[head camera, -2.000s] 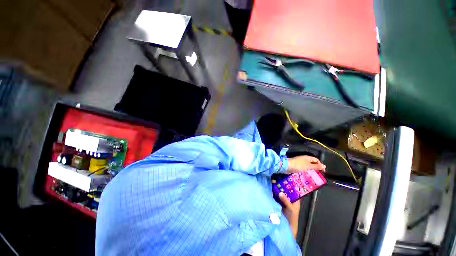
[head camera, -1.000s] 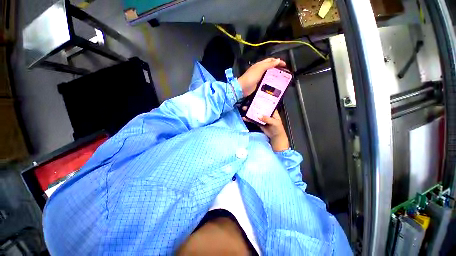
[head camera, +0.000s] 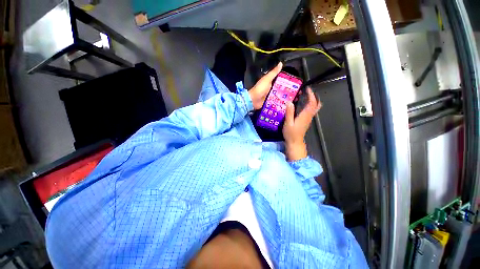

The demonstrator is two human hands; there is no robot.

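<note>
A smartphone (head camera: pixel 278 101) with a lit pink-purple screen of small icons is held tilted in front of my lap. My left hand (head camera: pixel 263 90) grips it along its left side, with the thumb at the upper edge and the other fingers mostly hidden behind it. My right hand (head camera: pixel 301 118) is at the phone's right side, with the thumb over the screen's edge and the fingers spread away from the phone. Both arms are in blue checked sleeves.
Metal rails (head camera: pixel 392 131) run down the right, with a populated circuit board (head camera: pixel 434 239) beyond them. A brown clippings box (head camera: pixel 329 23) and yellow cord (head camera: pixel 273 51) lie ahead. Left are a metal stool (head camera: pixel 50 37), a black crate (head camera: pixel 113 102) and a red-lined tray (head camera: pixel 71 171).
The view has swung right and down since the first frame. The phone screen has changed from a pale page to icons since a second ago. My right fingers have spread off the phone's side.
</note>
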